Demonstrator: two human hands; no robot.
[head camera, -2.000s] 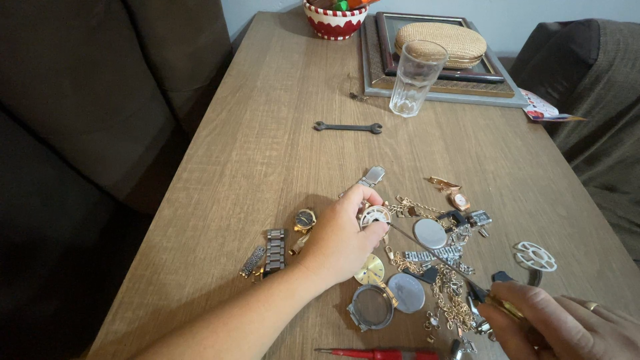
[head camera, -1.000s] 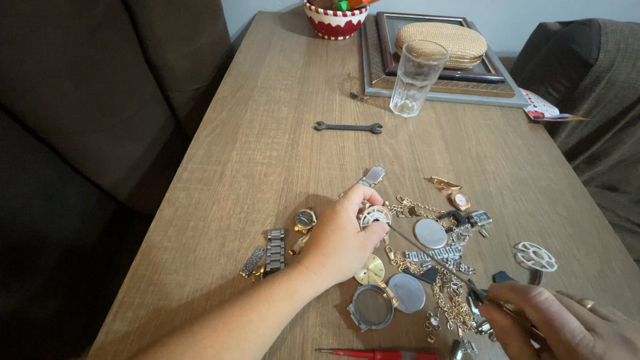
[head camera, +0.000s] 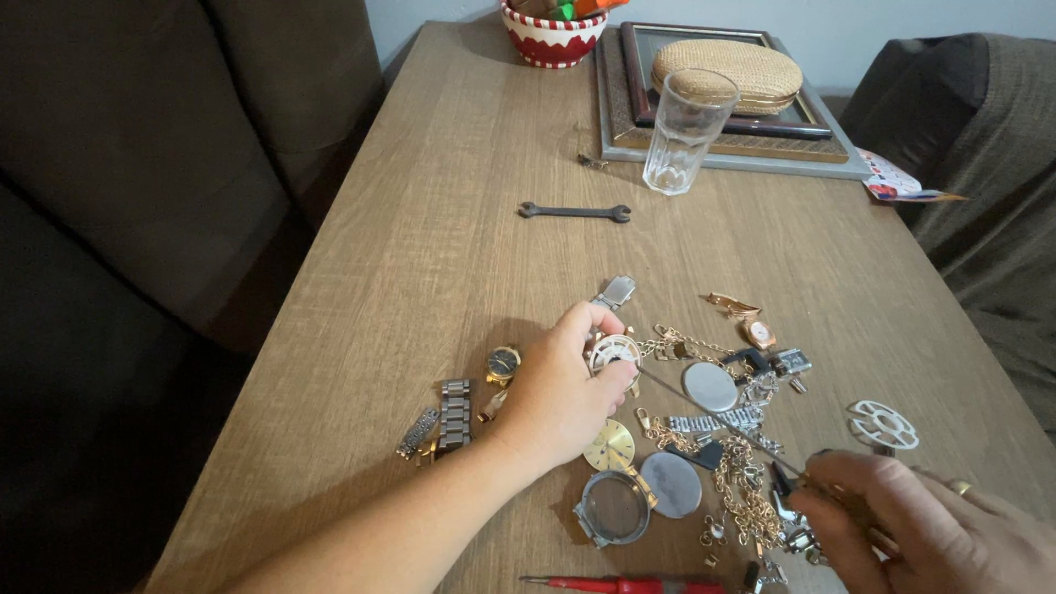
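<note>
My left hand (head camera: 569, 392) grips a round white-and-gold watch part (head camera: 615, 353) between thumb and fingers, against the table. From the lower right, my right hand (head camera: 907, 520) holds a thin metal shaft (head camera: 718, 417), its handle mostly hidden by the fingers; the shaft's tip meets the watch part near my left thumb. Just below my left hand lie a gold watch dial (head camera: 609, 445) and an empty round watch case (head camera: 615, 507). Two grey discs, one upper (head camera: 710, 387) and one lower (head camera: 671, 484), rest among gold chains (head camera: 747, 503) and a silver link bracelet (head camera: 714, 421).
A red screwdriver (head camera: 627, 586) lies at the bottom edge. Left are a dark-faced watch (head camera: 502, 363) and metal strap pieces (head camera: 454, 412). A white spoked ring (head camera: 883, 425) sits right. Farther back are an open-ended wrench (head camera: 575, 213), a drinking glass (head camera: 686, 132), stacked frames (head camera: 854, 169) and a bowl (head camera: 554, 41).
</note>
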